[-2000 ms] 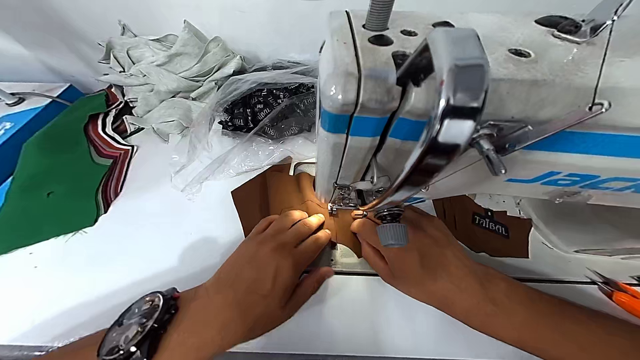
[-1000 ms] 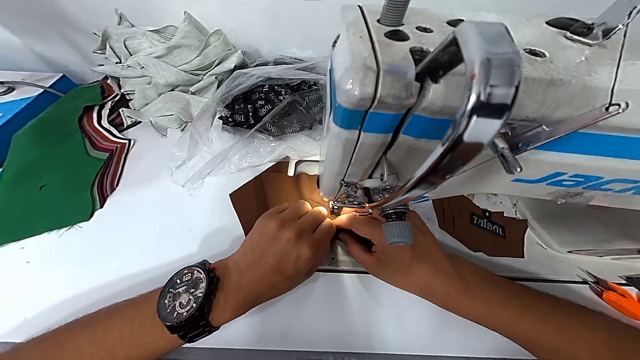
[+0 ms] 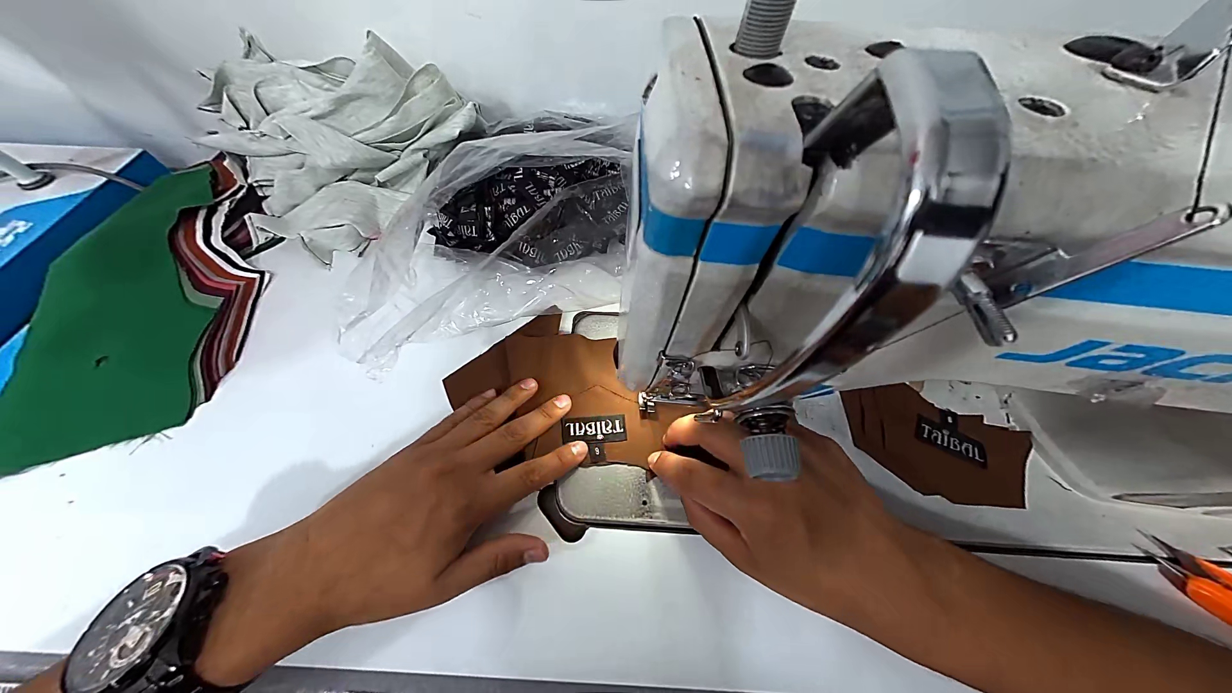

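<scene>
A brown fabric piece (image 3: 568,371) lies on the metal bed of a Jack sewing machine (image 3: 789,250), partly beside the presser foot (image 3: 664,397). On it a black woven label (image 3: 594,429) bears writing, with a small size tag at its lower edge. My left hand (image 3: 433,496) rests flat with fingers spread, fingertips on the fabric left of the label. My right hand (image 3: 770,491) is right of the label, thumb and forefinger at the fabric's edge by the presser foot, partly behind the grey knob; its grip is unclear.
Right of the needle area lies another brown piece (image 3: 876,443) with a label. Orange-handled thread snips (image 3: 1203,582) lie at the right edge. Behind are a clear plastic bag (image 3: 414,279) of black labels and crumpled pale grey fabric (image 3: 327,125). A green-topped fabric stack (image 3: 115,308) lies left.
My left hand has moved left and spread out from its bunched position beside the presser foot. The black label on the brown fabric, covered earlier, now shows between my hands.
</scene>
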